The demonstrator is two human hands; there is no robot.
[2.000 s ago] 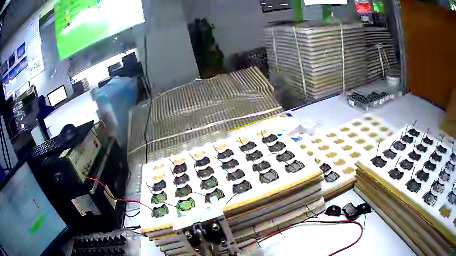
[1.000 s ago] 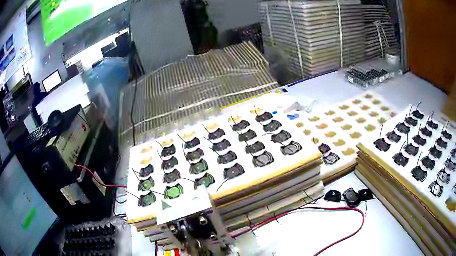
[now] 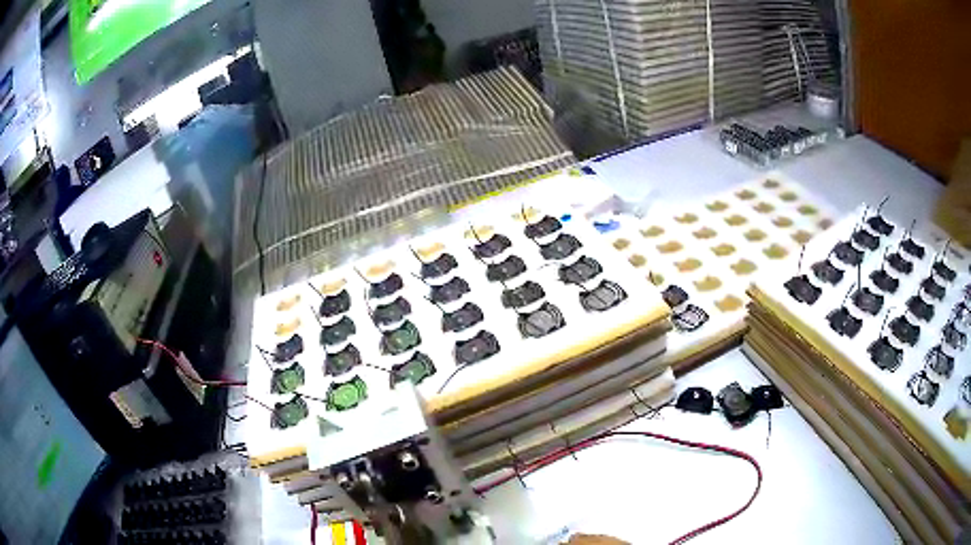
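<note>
The metal test fixture (image 3: 399, 468) stands at the bottom centre, before a stacked foam tray (image 3: 548, 373). Black wired modules (image 3: 540, 319) fill most of that tray's cutouts; several at its back left are empty. Some modules look green. A cluster of loose black parts (image 3: 735, 401) lies right of the fixture, beside looping red and black wires (image 3: 758, 468). A skin-coloured sliver, likely my right hand (image 3: 596, 540), shows at the bottom edge, cut off; its fingers and any held thing are hidden. My left hand is not in view.
A mostly empty foam tray (image 3: 697, 250) lies behind, and a filled stacked tray (image 3: 852, 389) stands right. The covered tray stack (image 3: 405, 160) is at the back. The bench tester (image 3: 133, 287), monitor (image 3: 43, 426) and black part rack (image 3: 176, 506) are left.
The view has tilted down and shifted right, so the bench things appear higher and further left. More of the fixture shows, and a skin-coloured sliver has appeared at the bottom edge.
</note>
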